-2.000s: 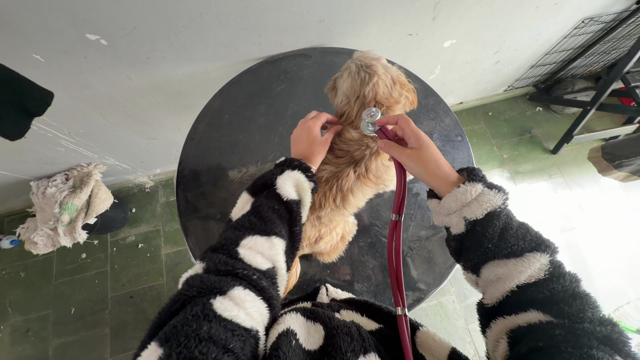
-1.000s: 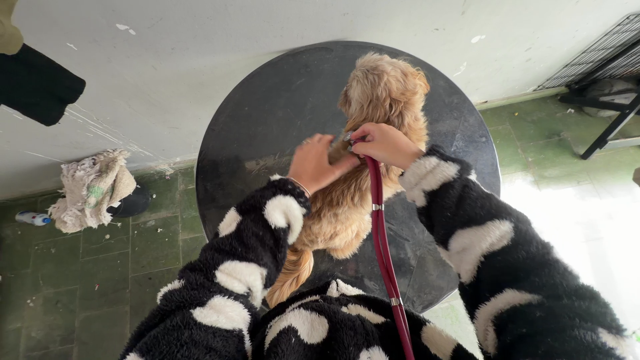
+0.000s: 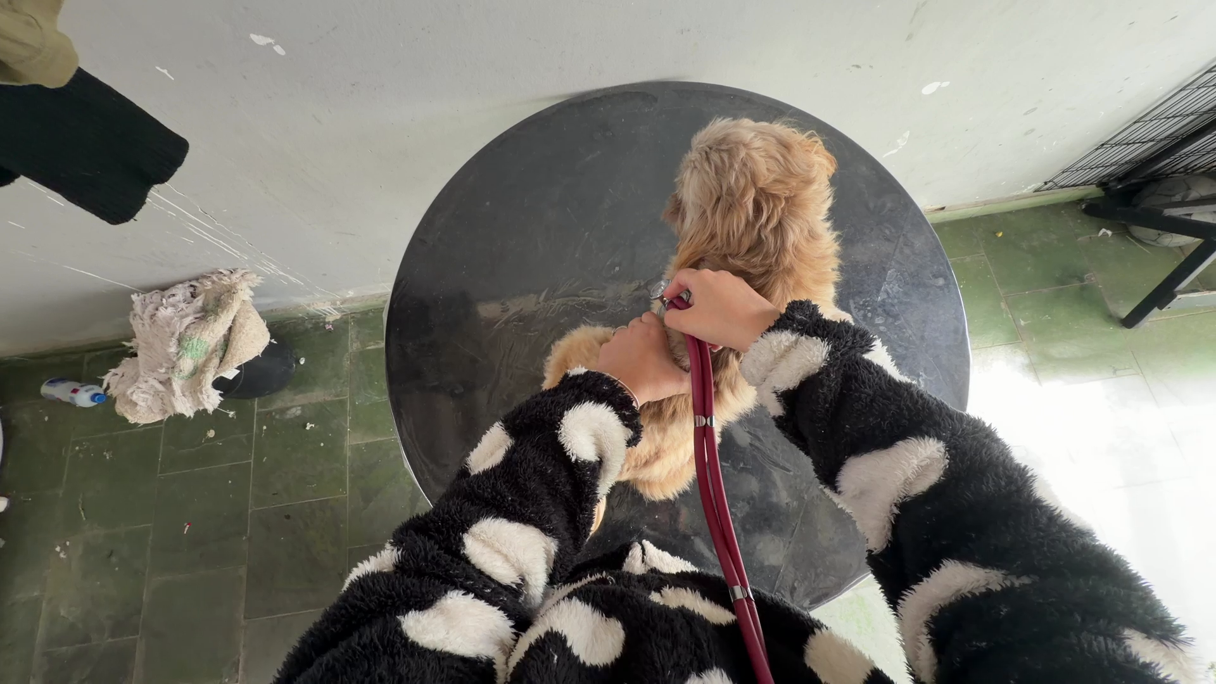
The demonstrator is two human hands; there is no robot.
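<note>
A tan, curly-haired dog (image 3: 755,199) is on a round black table (image 3: 522,209), its head toward the far side. My right hand (image 3: 722,309) grips the metal chestpiece of a stethoscope (image 3: 704,408) at the dog's left side, behind its head. The chestpiece is mostly covered by my fingers. Two dark red tubes run down from it toward my body. My left hand (image 3: 641,359) rests on the dog's side, just below and left of the chestpiece; its fingertips are partly hidden, and whether it grips fur I cannot tell.
A pale wall (image 3: 380,114) stands behind the table. On the green tiled floor (image 3: 204,513) at left are a ragged cloth (image 3: 195,347) over a dark container and a bottle (image 3: 73,392). Dark fabric (image 3: 90,142) hangs at upper left. A black metal frame (image 3: 1168,275) stands at right.
The chestpiece, in clear view two seconds ago on the dog's upper back, is now at its left side with my right hand. My left hand has moved down beside it.
</note>
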